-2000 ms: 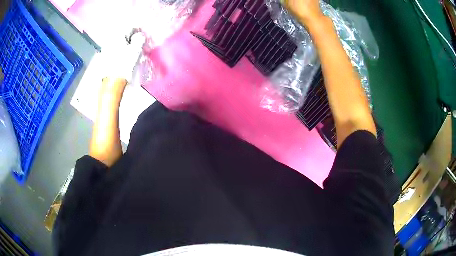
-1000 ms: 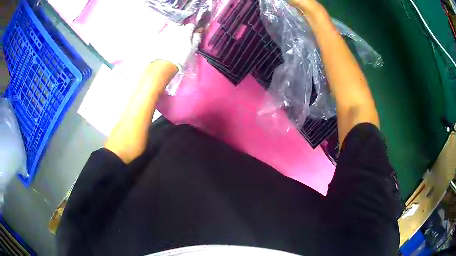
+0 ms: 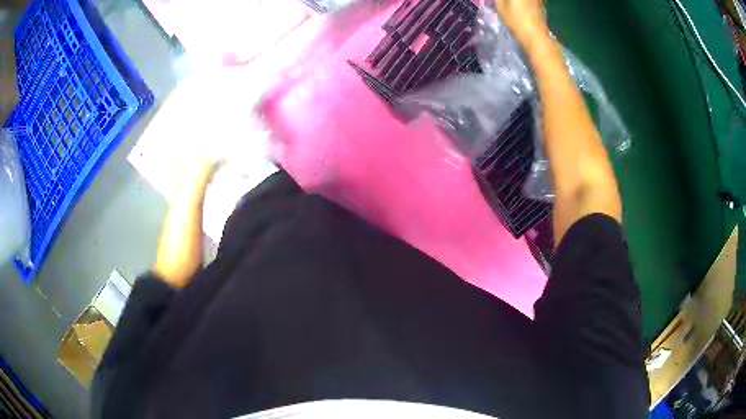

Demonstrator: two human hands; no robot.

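Note:
Black flat parts (image 3: pixel 515 164) lie in overlapping rows on the bright pink mat (image 3: pixel 384 164). A clear crinkled plastic bag (image 3: pixel 483 102) lies loosely over them, beside and under my right forearm. My right hand (image 3: pixel 519 10) is at the top edge, partly cut off, next to the bag; its fingers and grip cannot be made out. My left hand (image 3: pixel 233 123), in a white glove, is blurred and washed out against the bright white sheet (image 3: pixel 159 151), left of the pink mat. Its fingers and anything in it cannot be told.
A blue plastic grid (image 3: pixel 69 106) stands at the left on the grey floor, beside a pale bagged bundle (image 3: pixel 12 196). An open carton (image 3: pixel 86 344) is at lower left. The green bench surface (image 3: pixel 654 164) with a thin cable runs at right. A tan panel (image 3: pixel 695 327) stands at lower right.
My left hand moved right toward the black parts, then back left to the white sheet. My right hand shifted slightly right; the clear bag changed shape and spread over the parts.

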